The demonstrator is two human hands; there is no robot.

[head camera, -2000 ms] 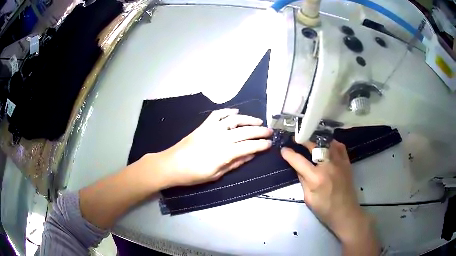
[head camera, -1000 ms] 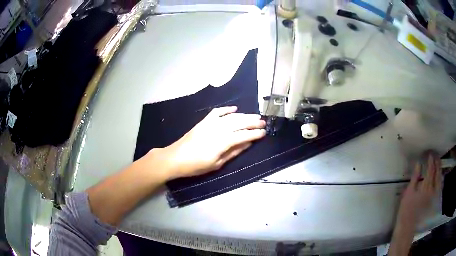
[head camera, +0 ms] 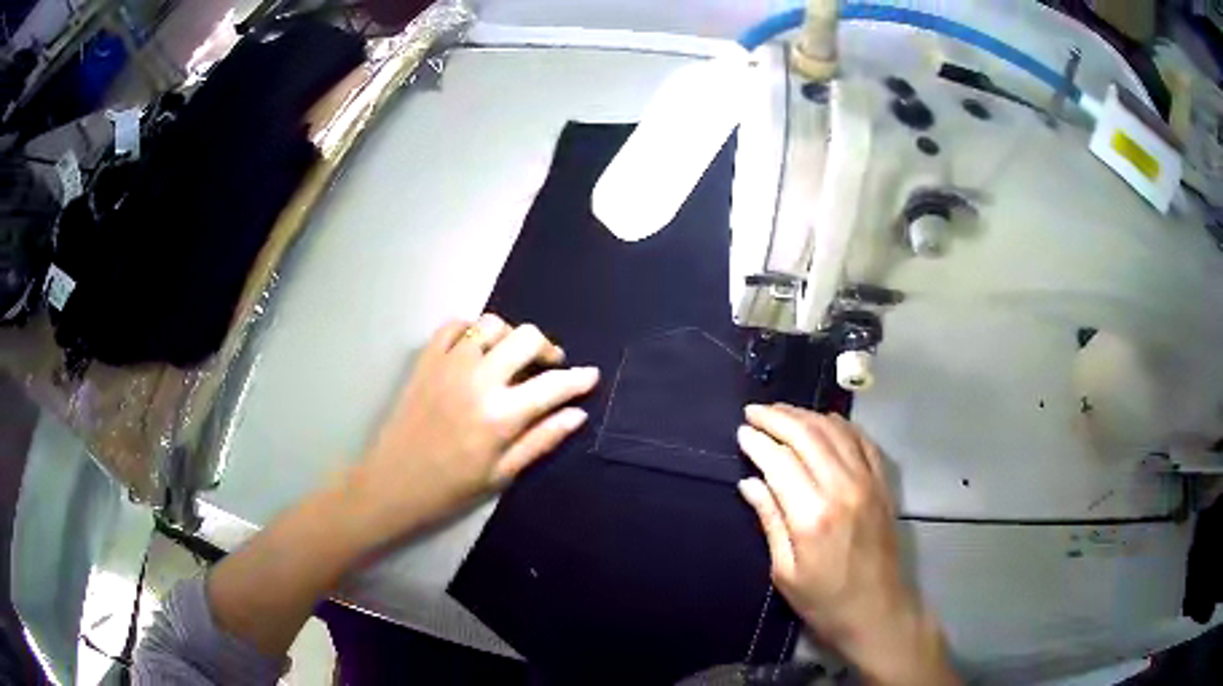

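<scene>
A dark front panel (head camera: 577, 536) lies on the pale table, running from the back to the front edge, its right part under the machine head. A dark patch pocket (head camera: 677, 402) lies on it, point toward the back, with pale stitching along its left side and hem. The presser foot (head camera: 762, 359) is at the pocket's right side; whether it touches the cloth is unclear. My left hand (head camera: 476, 409) rests on the panel's left edge, fingers apart. My right hand (head camera: 825, 516) lies on the cloth at the hem's right end, fingertips on it; any grip is hidden.
The cream machine head (head camera: 993, 268) fills the right, with a blue tube (head camera: 925, 19) behind and a round tension dial (head camera: 928, 231). A tagged dark bundle (head camera: 175, 228) lies on plastic-covered cardboard at the left. The table's front edge (head camera: 416, 627) curves below my left forearm.
The panel has turned, so its stitched strip now runs toward the front edge and the pocket shows. My right hand has come back from the far right onto the cloth; my left hand has moved left.
</scene>
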